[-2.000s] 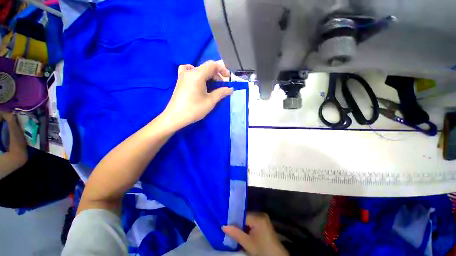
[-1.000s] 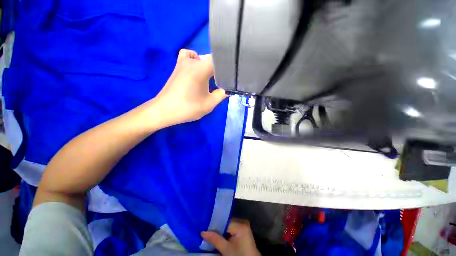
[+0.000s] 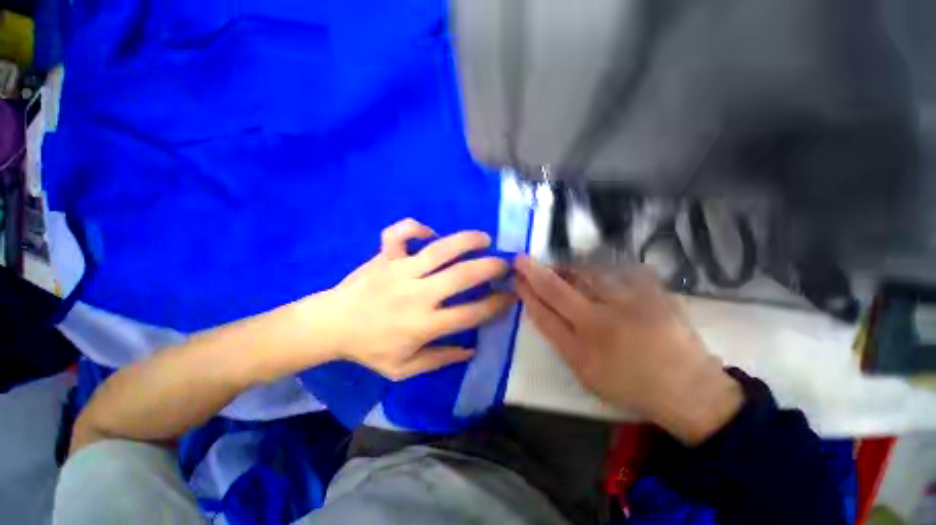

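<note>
The royal-blue garment panel (image 3: 277, 154) lies left of and under the grey sewing machine head (image 3: 698, 92). A narrow light-blue strip (image 3: 489, 361) runs along its right edge, up to the presser foot area (image 3: 534, 183), which is blurred. My left hand (image 3: 426, 303) lies flat on the panel with fingers spread, fingertips at the strip. My right hand (image 3: 626, 333) is on the strip's right edge, fingertips close to my left ones. Both hands press on the cloth and grip nothing visibly.
Black-handled shears (image 3: 708, 246) lie right of the needle, partly hidden and blurred. A dark block (image 3: 903, 328) sits at the far right. Blue and pale cloth (image 3: 251, 467) hangs below the table's front. A red basket edge (image 3: 872, 472) shows at lower right.
My left hand has moved down from the needle and flattened on the cloth. My right hand has come up from the strip's lower end to beside it. The cloth has moved up under the head.
</note>
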